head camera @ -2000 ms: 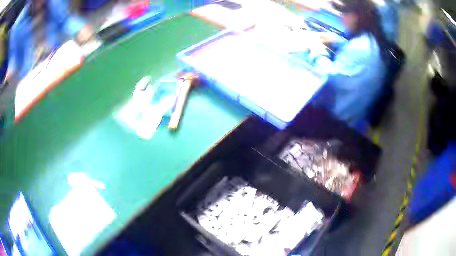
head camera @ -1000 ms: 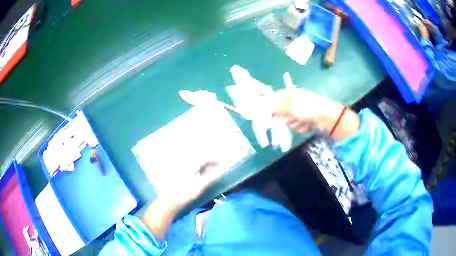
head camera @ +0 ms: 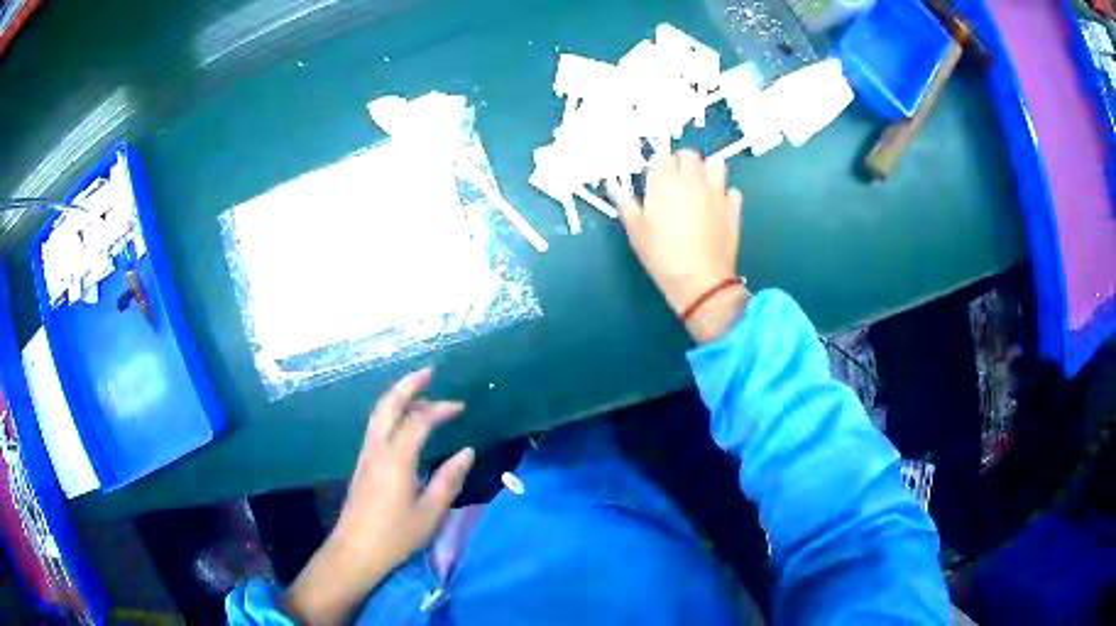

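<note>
A heap of white adhesive pieces (head camera: 636,98) lies on the green mat, upper middle. My right hand (head camera: 683,226) reaches onto its near edge, fingertips touching the pieces; whether it grips one cannot be told. My left hand (head camera: 404,471) is empty, fingers apart, over the bench's near edge, below the stack of white sheets (head camera: 355,245). The sheets lie on a crinkled clear plastic bag (head camera: 512,294). A thin white strip (head camera: 520,224) lies at the bag's right side. Another white piece (head camera: 422,116) lies at the sheets' top edge.
At left, a blue tray (head camera: 153,404) holds white pieces and a small brown-handled tool (head camera: 141,297). A pink-lined tray with a blue rim (head camera: 1034,184) stands at right. Near it are a small blue box (head camera: 900,55) and a wooden-handled tool (head camera: 912,128). Dark containers show below the bench edge.
The white pieces at my right hand now lie spread in a heap on the mat. My left hand has moved off the sheets towards the bench edge. The view has shifted.
</note>
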